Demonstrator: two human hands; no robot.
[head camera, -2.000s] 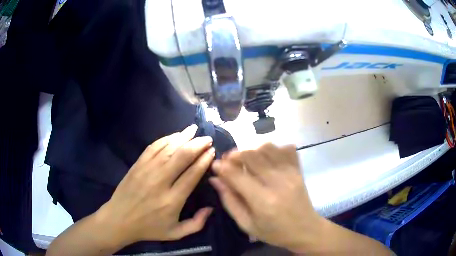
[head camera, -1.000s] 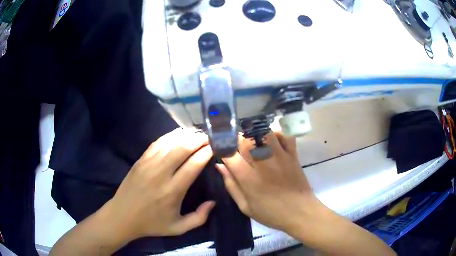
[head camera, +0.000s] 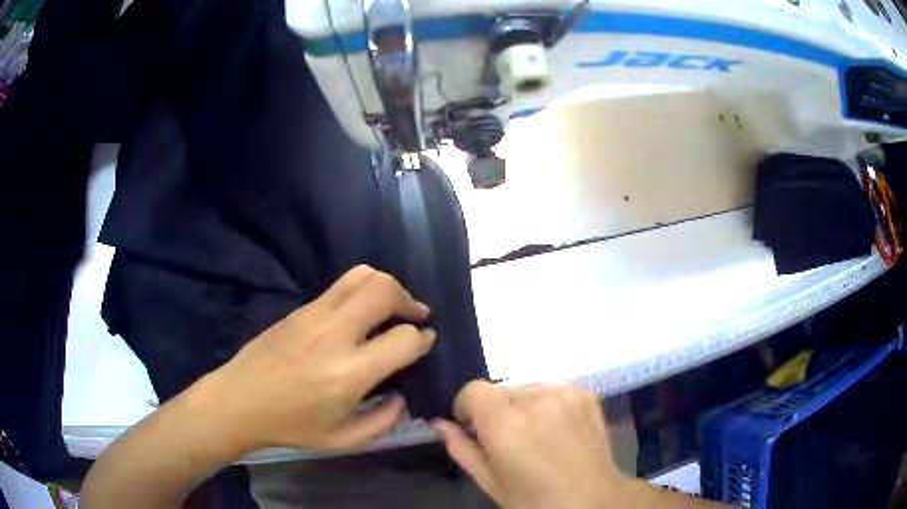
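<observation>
A long black strip (head camera: 438, 268) with a shinier centre line runs from under the presser foot (head camera: 410, 161) towards me, along the edge of a large black cloth (head camera: 229, 219). My left hand (head camera: 328, 368) lies on the cloth and strip, fingers bent, fingertips at the strip's left side. My right hand (head camera: 537, 437) pinches the strip's lower end at the table's front edge. The white sewing machine (head camera: 656, 60) with a blue stripe and "JACK" lettering stands above. The needle cannot be made out.
A small black cloth stack (head camera: 811, 211) lies right of the machine bed, beside orange-red loops (head camera: 881, 217). A blue crate (head camera: 786, 427) with a yellow piece on its rim is below right. More black cloth hangs at the far left. The white table (head camera: 636, 298) has a ruler-marked front edge.
Both hands have moved from the presser foot towards me, the right one further, down to the table edge. The strip now shows uncovered below the foot. The camera view has shifted.
</observation>
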